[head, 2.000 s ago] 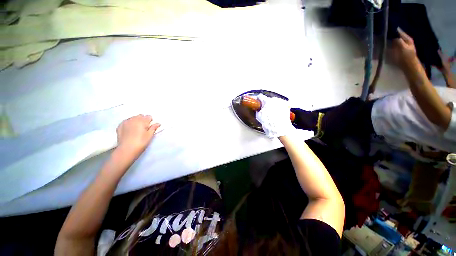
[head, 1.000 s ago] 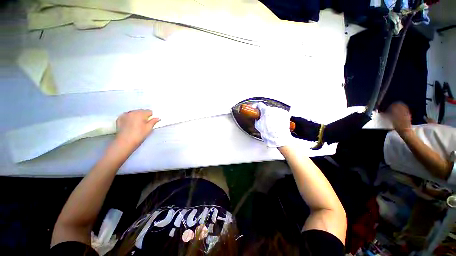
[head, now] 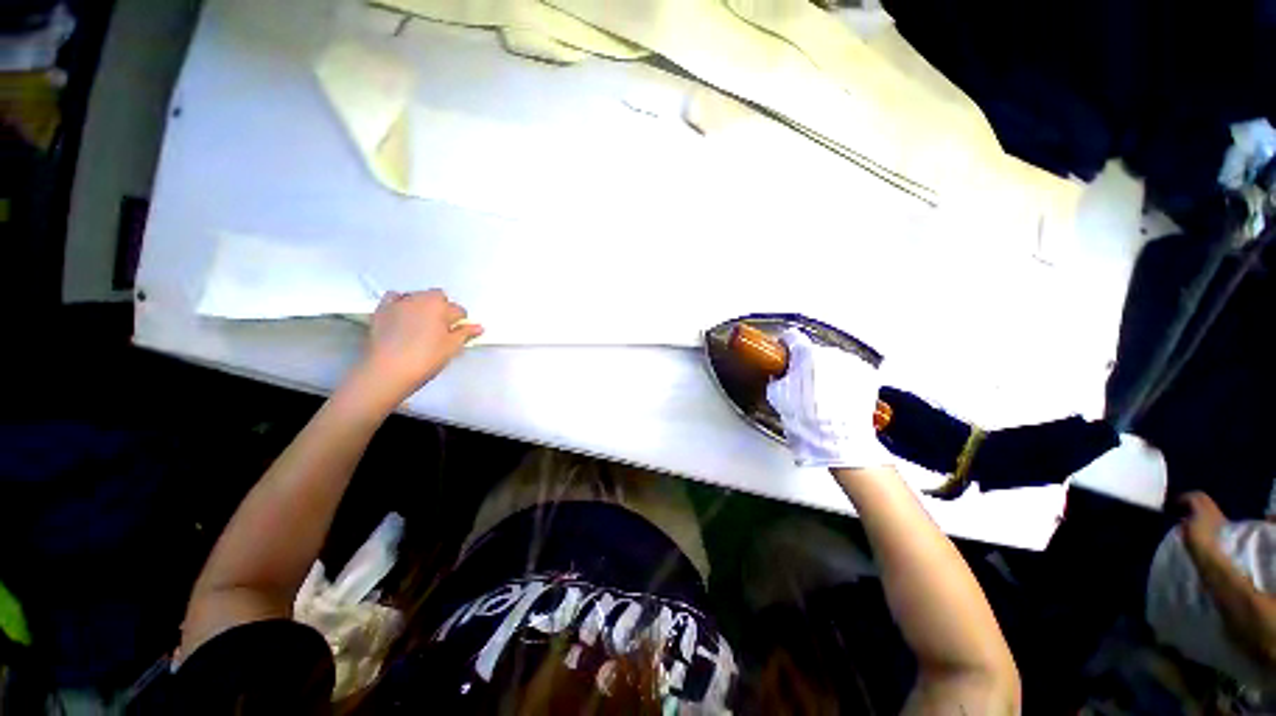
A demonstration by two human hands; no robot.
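Observation:
A long white fabric strip (head: 287, 280) lies along the near side of the white table. My bare left hand (head: 424, 336) pinches its near edge, left of centre, with thumb and fingers together. My right hand (head: 828, 399), in a white glove, is closed round the orange-brown handle of the steam iron (head: 739, 381). The iron's dark pointed plate rests flat on the strip, tip towards my left hand. The strip's far right part shows beyond the iron's black sleeve.
Cream-yellow strips (head: 826, 84) lie along the table's far side. A folded cream piece (head: 371, 112) lies at the far left. The iron's black sleeve (head: 1029, 452) has a yellow tie. Another person's hand (head: 1201, 520) is at the right edge. White crumpled pieces (head: 350, 602) hang low beside me.
The view has turned, showing the table's left end. The strip's left end now lies flatter and closer to my left hand. Both hands keep their hold. The other person's hand has moved lower right.

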